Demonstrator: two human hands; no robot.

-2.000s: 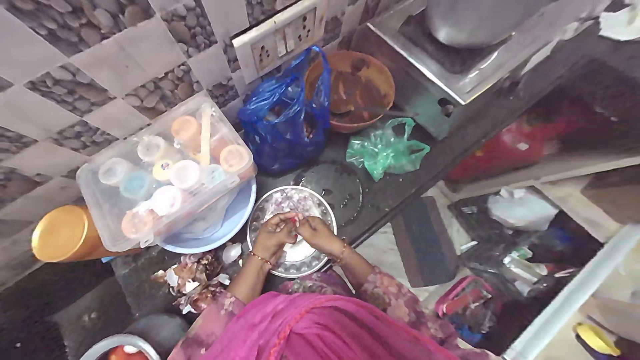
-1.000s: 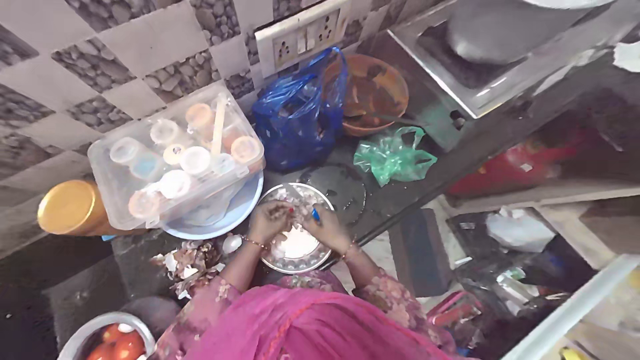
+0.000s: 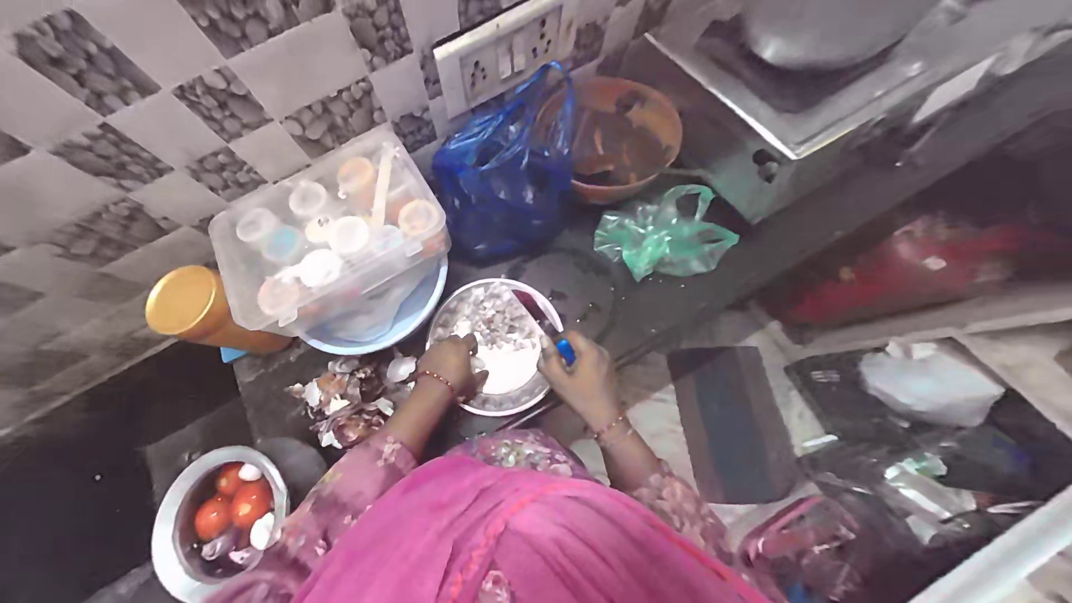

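Note:
A round steel plate (image 3: pixel 502 400) lies on the dark counter and bears a heap of chopped onion (image 3: pixel 492 316) in its upper part. My right hand (image 3: pixel 579 373) is closed around the blue handle of a knife (image 3: pixel 536 311), whose blade points up and left over the plate's right side. My left hand (image 3: pixel 452 368) rests at the plate's left edge, fingers bent around a small pale piece that is partly hidden. Onion peels (image 3: pixel 347 402) are piled on the counter left of that hand.
A clear plastic box of jars (image 3: pixel 335 243) stands on a blue basin (image 3: pixel 377 335), with a gold-lidded container (image 3: pixel 188 301) at its left. Behind are a blue bag (image 3: pixel 502 184), an orange bowl (image 3: pixel 662 126), a green bag (image 3: pixel 662 234) and a stove (image 3: pixel 729 92). A pot (image 3: pixel 167 519) holds tomatoes.
My hands, close together over the plate two seconds ago, are now apart at its two sides. The knife blade shows plainly now. The view has shifted, bringing more of the tomato pot in.

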